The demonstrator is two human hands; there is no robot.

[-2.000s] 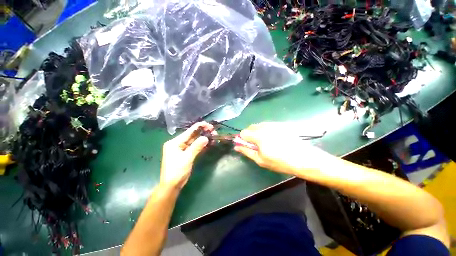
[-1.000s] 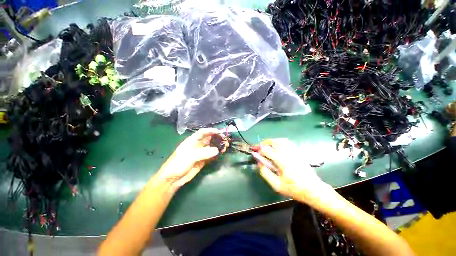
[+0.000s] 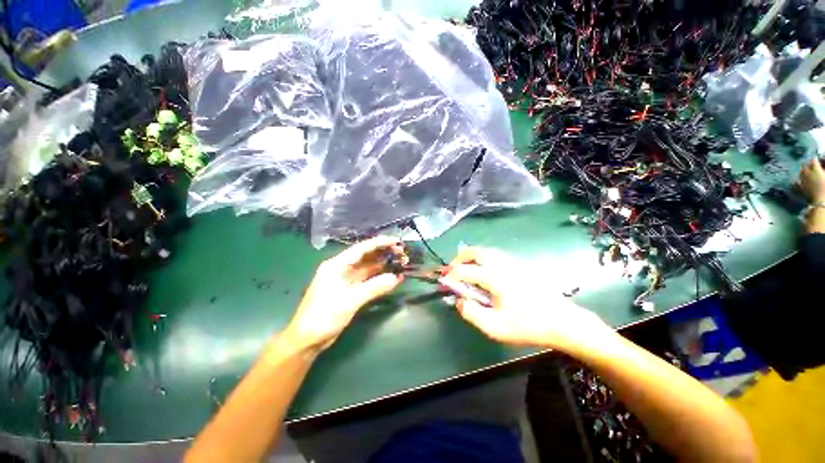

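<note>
My left hand holds a small black harness part between thumb and fingers, above the green tabletop. A thin black wire rises from it and bends right. My right hand is closed around pliers with red handles. The metal jaws point left and reach the part at my left fingertips. Whether the jaws are closed on a wire is too blurred to tell.
Clear plastic bags lie behind my hands. A black harness pile with yellow-green connectors is on the left. Another harness pile is on the right. Another person's hand shows at the right edge. Dark scraps lie on the green tabletop.
Since one second ago, the view has shifted slightly. The pliers still meet the part, with their jaws looking narrower than before. Another person's hand has come into view at the right edge.
</note>
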